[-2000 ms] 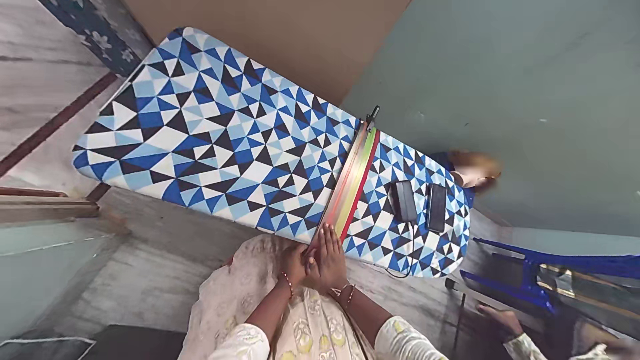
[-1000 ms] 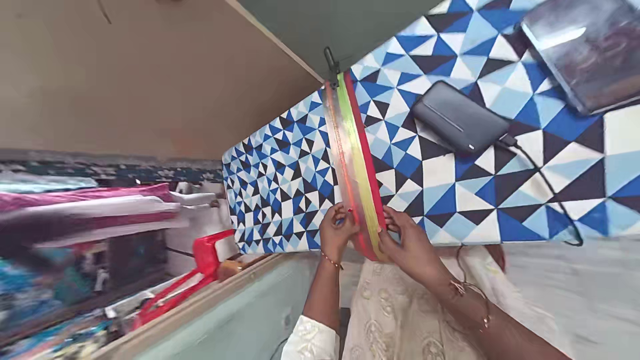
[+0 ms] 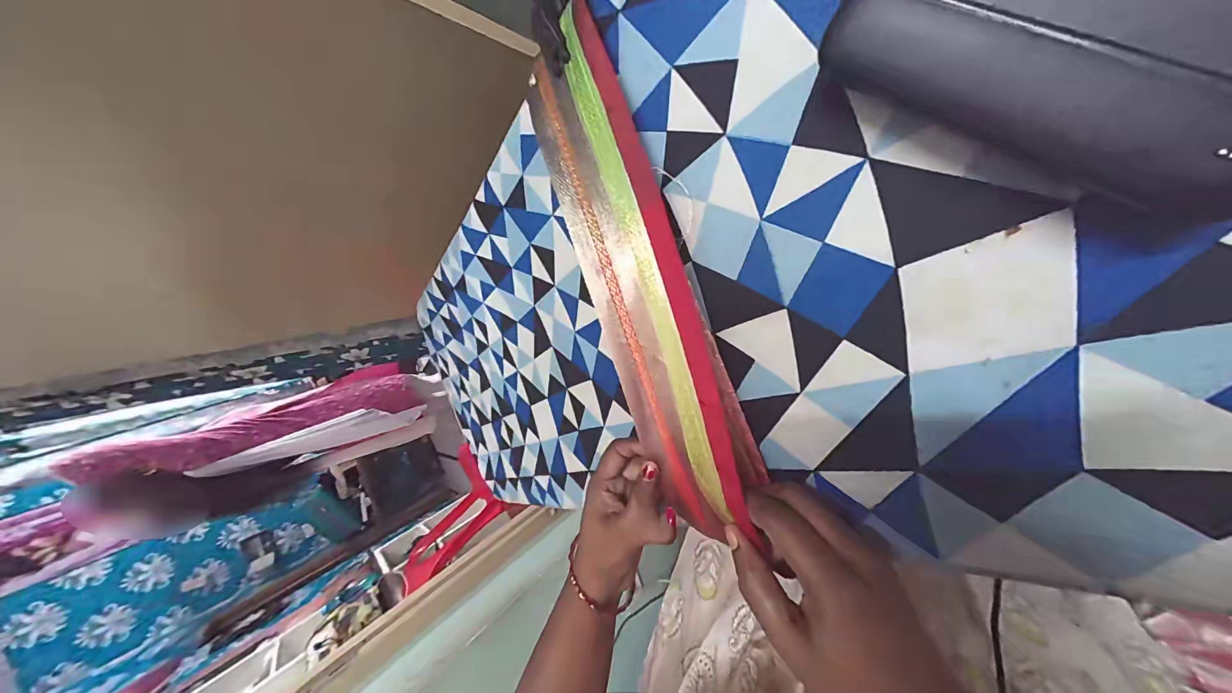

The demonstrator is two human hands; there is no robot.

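A long band of ribbon strips [image 3: 630,260], red, yellow-green and sheer with an orange line, runs across a board covered in blue, white and black triangle-patterned cloth [image 3: 818,250]. A black clip [image 3: 551,37] grips its far end at the board's far edge. My right hand [image 3: 818,577] pinches the near end of the band between thumb and fingers at the near edge. Just left of it, my left hand [image 3: 626,505] has its fingers curled beside the sheer edge; whether it holds the ribbon cannot be told.
A dark device or case [image 3: 1039,87] lies on the board at the upper right. At the left are a red plastic chair [image 3: 448,539], folded pink fabric [image 3: 241,423] and blue flowered cloth [image 3: 144,587]. A brown panel [image 3: 241,173] rises beyond the board.
My hands were together on the ribbon's near end two seconds ago; they are now apart, the right one pinching it. The view has come much closer to the board.
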